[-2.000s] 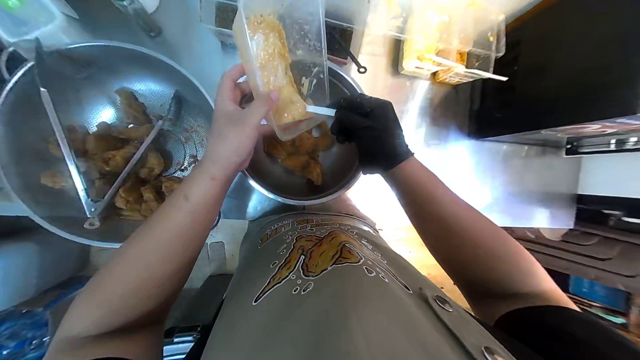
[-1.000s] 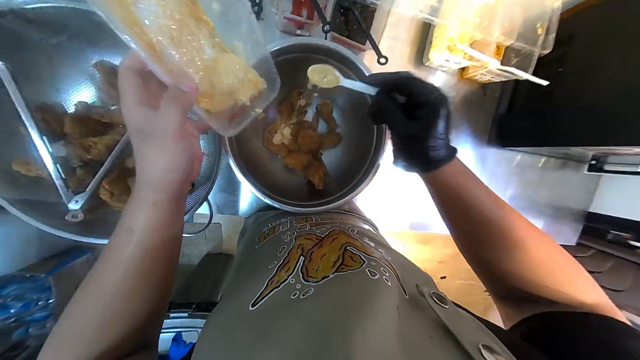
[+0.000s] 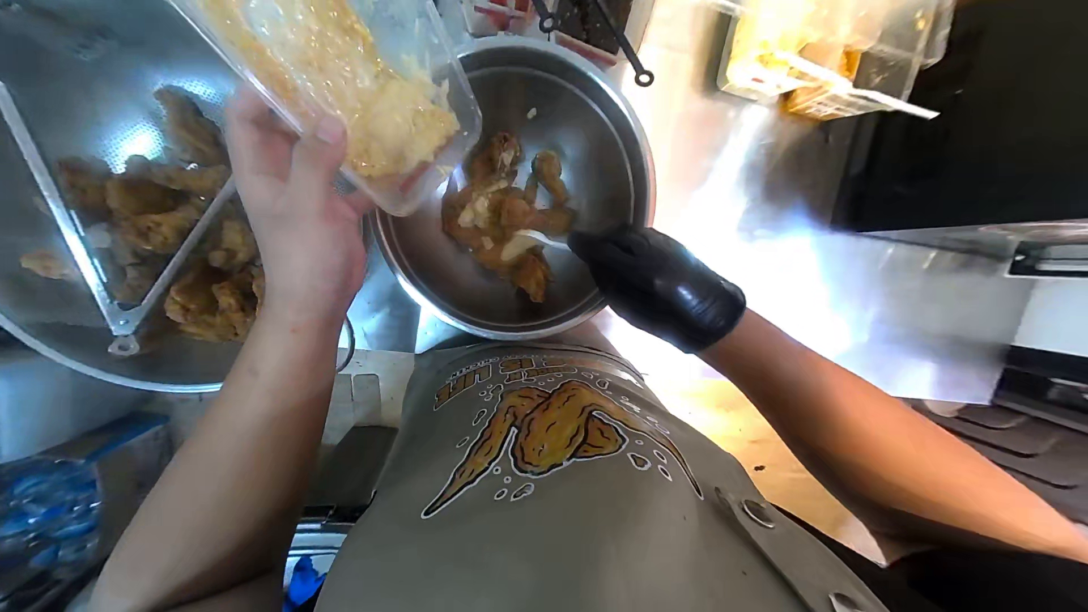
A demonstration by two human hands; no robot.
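Observation:
My bare left hand (image 3: 297,187) grips a clear plastic container (image 3: 463,110) tilted over the left rim of a steel mixing bowl (image 3: 595,170). Inside the container lies a thick pale-yellow sauce (image 3: 382,119) with bits in it. Fried chicken pieces (image 3: 510,212) sit in the bowl, some with pale dabs on them. My right hand (image 3: 659,285), in a black glove, holds a white spoon (image 3: 535,240) with its tip low at the chicken; the glove hides most of the handle.
At left, a large perforated metal bowl (image 3: 170,387) holds more fried chicken (image 3: 161,204) and metal tongs (image 3: 123,319). Clear containers with yellow contents (image 3: 765,68) and a white utensil (image 3: 892,102) stand at upper right. Dark handles (image 3: 625,42) reach in behind the mixing bowl.
My right hand has brought the spoon from above the bowl down to the chicken. Two seconds ago the spoon was at the container's lower end. Pale dabs now show on the chicken.

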